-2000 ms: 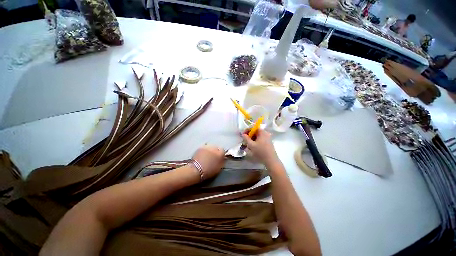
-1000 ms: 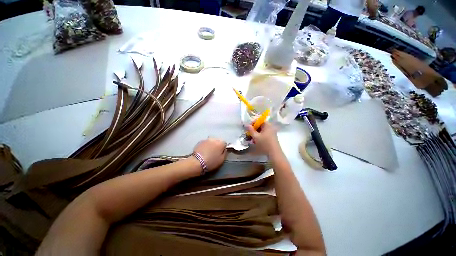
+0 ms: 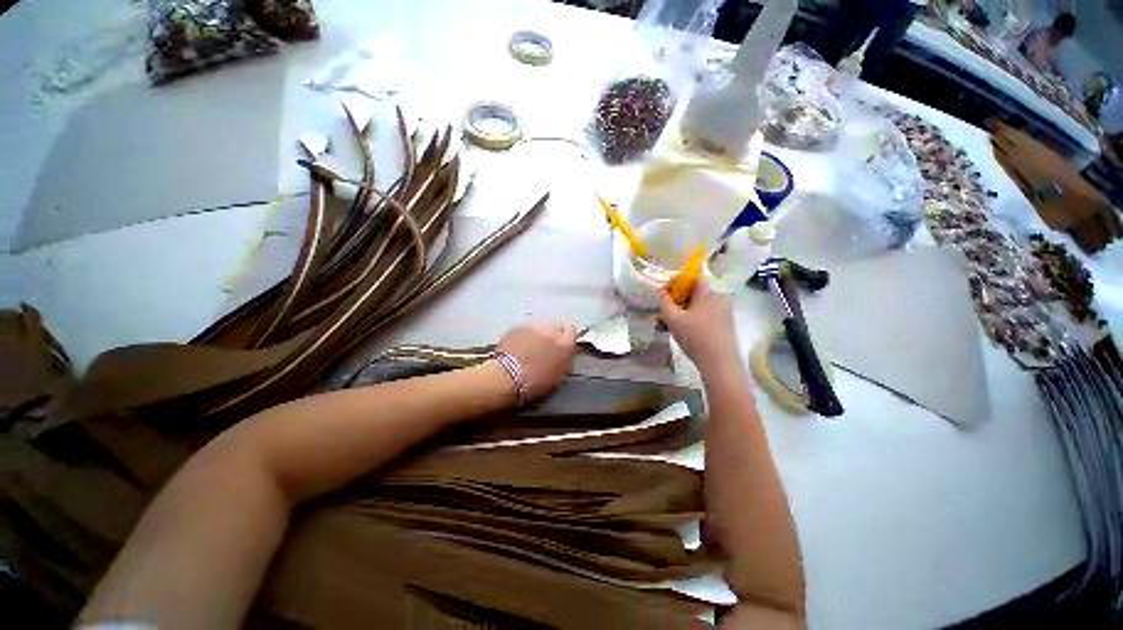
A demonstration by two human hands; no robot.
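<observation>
My left hand (image 3: 542,357) is shut on a brown strap, whose whitish strap end (image 3: 608,334) sticks out to the right of the fingers. My right hand (image 3: 700,318) holds a glue brush (image 3: 686,276) by its yellow-orange handle at the glue pot (image 3: 640,281); the brush tip is hidden. A second brush (image 3: 621,225) leans in the pot. Brown straps (image 3: 530,505) lie under my forearms, with pale ends at the right. Another group of straps (image 3: 357,265) fans out beyond my left arm.
A glue bottle (image 3: 692,185) stands behind the pot. A hammer (image 3: 803,338) lies across a masking tape roll (image 3: 776,373) to the right. More tape rolls (image 3: 493,126), bagged small pieces (image 3: 633,118) and dark cords (image 3: 1084,412) lie farther out. A person's legs show at the back.
My right hand and the brush have moved from the strap end up to the glue pot. My left hand still holds the strap. The view has shifted slightly.
</observation>
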